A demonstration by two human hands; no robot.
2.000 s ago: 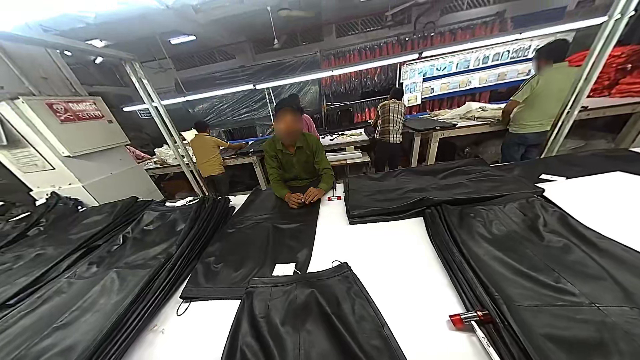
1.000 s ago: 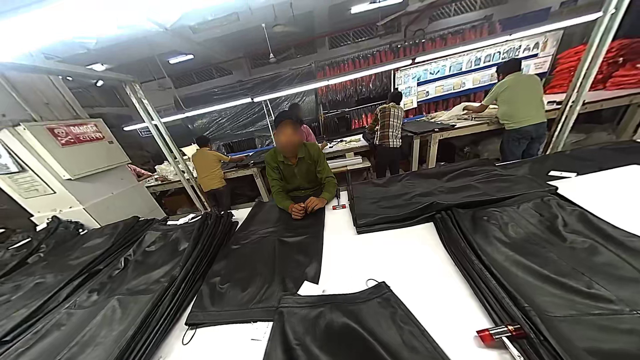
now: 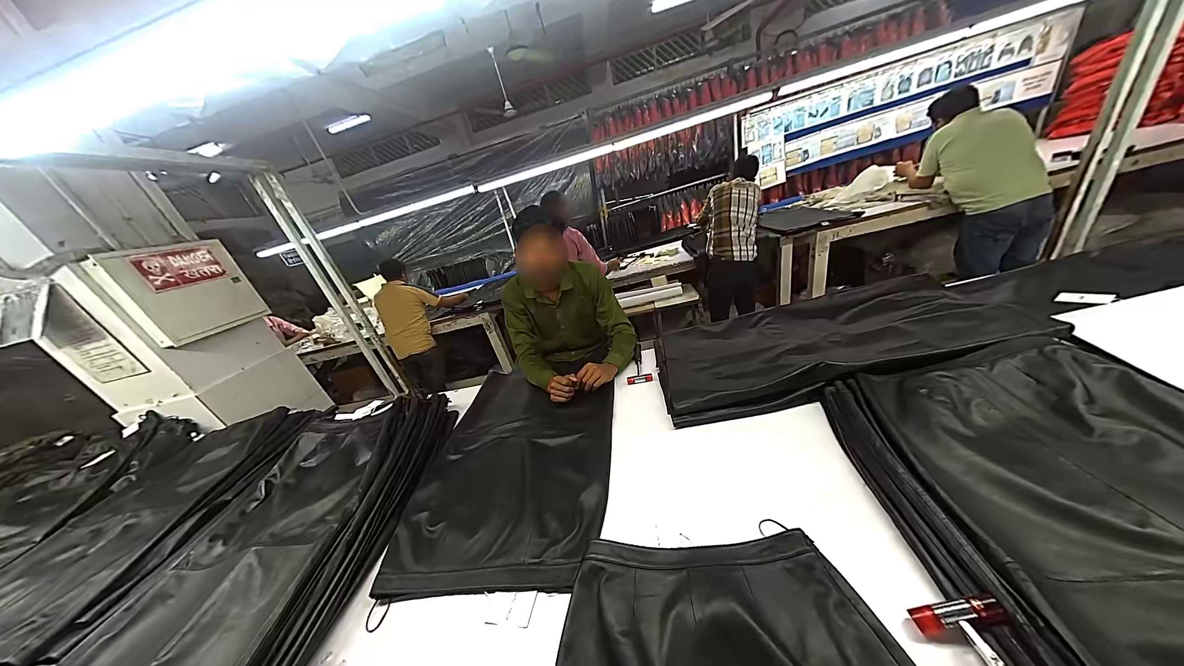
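Neither of my hands is in the head view. A black leather skirt (image 3: 721,601) lies nearest, its waistband toward the far side and a thin loop standing at its edge. Beyond it, another black garment (image 3: 518,481) is spread flat, and a co-worker in a green shirt (image 3: 569,324) rests both hands at its far end. A red and clear tool with a pale shaft (image 3: 957,615) lies at the lower right against a stack of black garments (image 3: 1045,462). A similar small red item (image 3: 640,378) lies near the co-worker.
Black garments (image 3: 231,518) are stacked on the left, and more (image 3: 832,342) lie at the back right of the white table (image 3: 731,472). A metal cabinet with a danger sign (image 3: 176,296) stands at the left. Several other people work at tables behind.
The co-worker's hands stay at the far end of the spread garment. The person in light green at the back right now bends lower over a table than in the earliest frame.
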